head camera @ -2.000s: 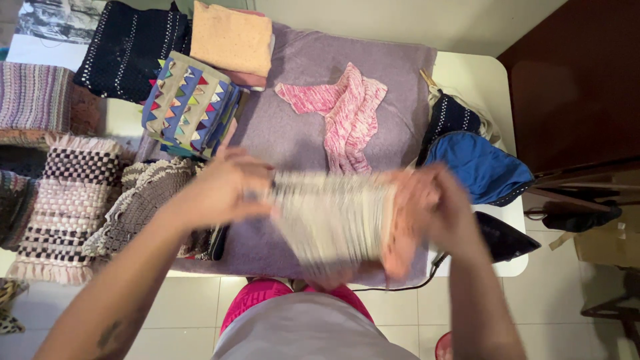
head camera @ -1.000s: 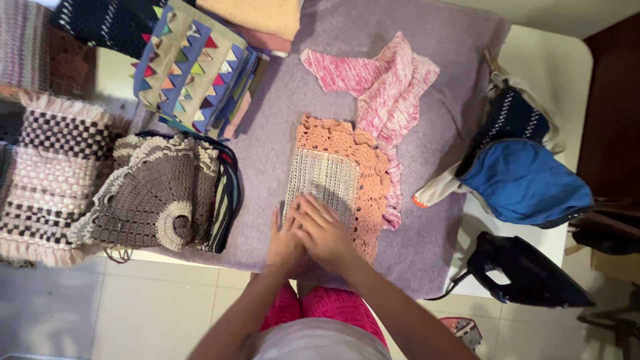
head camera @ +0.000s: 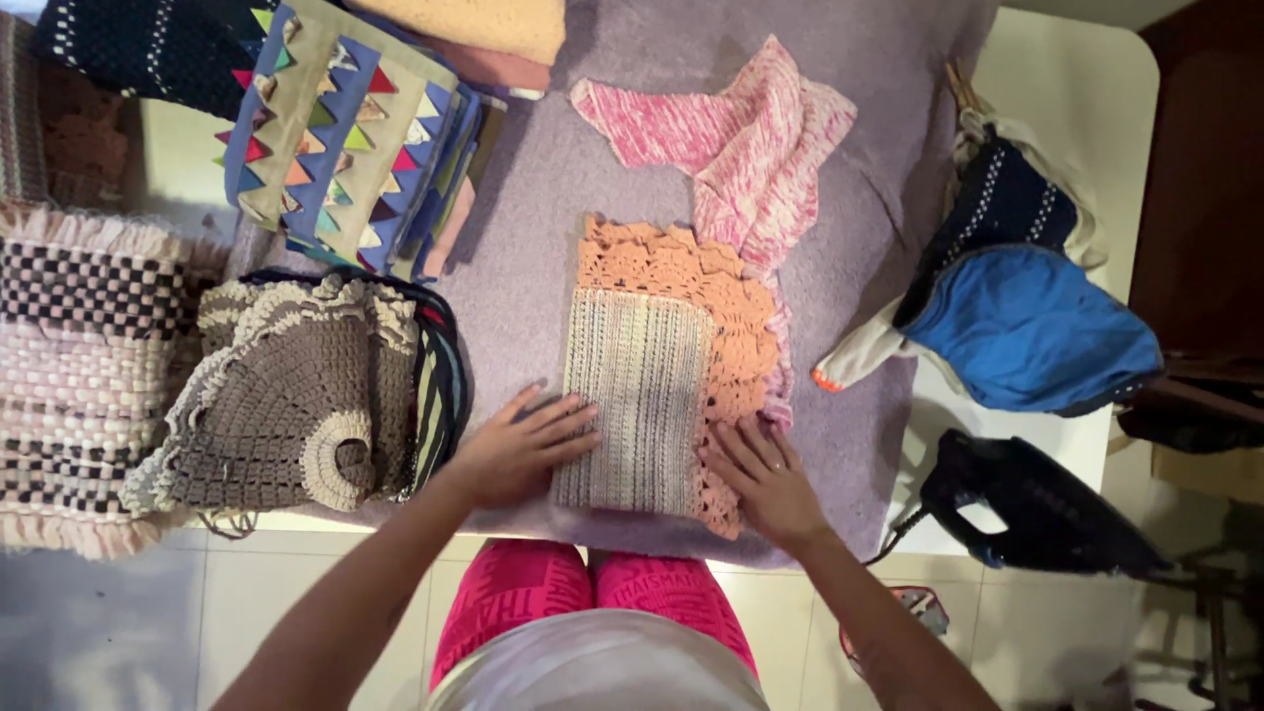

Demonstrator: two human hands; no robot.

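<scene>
A folded crochet piece (head camera: 637, 405) with a cream-grey ribbed body and a peach lace border lies flat on a purple towel (head camera: 513, 296) spread over the table. My left hand (head camera: 523, 444) rests with spread fingers at its left edge, fingertips on the ribbed part. On the peach border at the lower right lies my right hand (head camera: 770, 479), fingers a little apart. Neither hand grips anything. A pink and white knitted piece (head camera: 755, 148) lies crumpled above, and part of it passes beneath the peach border.
Left of the towel's middle are a folded cloth with small triangles (head camera: 341, 138), a brown crochet piece (head camera: 286, 415) and a fringed woven mat (head camera: 84, 375). To the right are a blue cloth (head camera: 1037, 331), a dark woven cloth (head camera: 997, 207) and a black iron (head camera: 1047, 509) with its cord.
Two seconds ago both hands held the crochet piece up, blurred; a second ago it lay on the towel with my hands together on it. Now my hands are apart at its two sides.
</scene>
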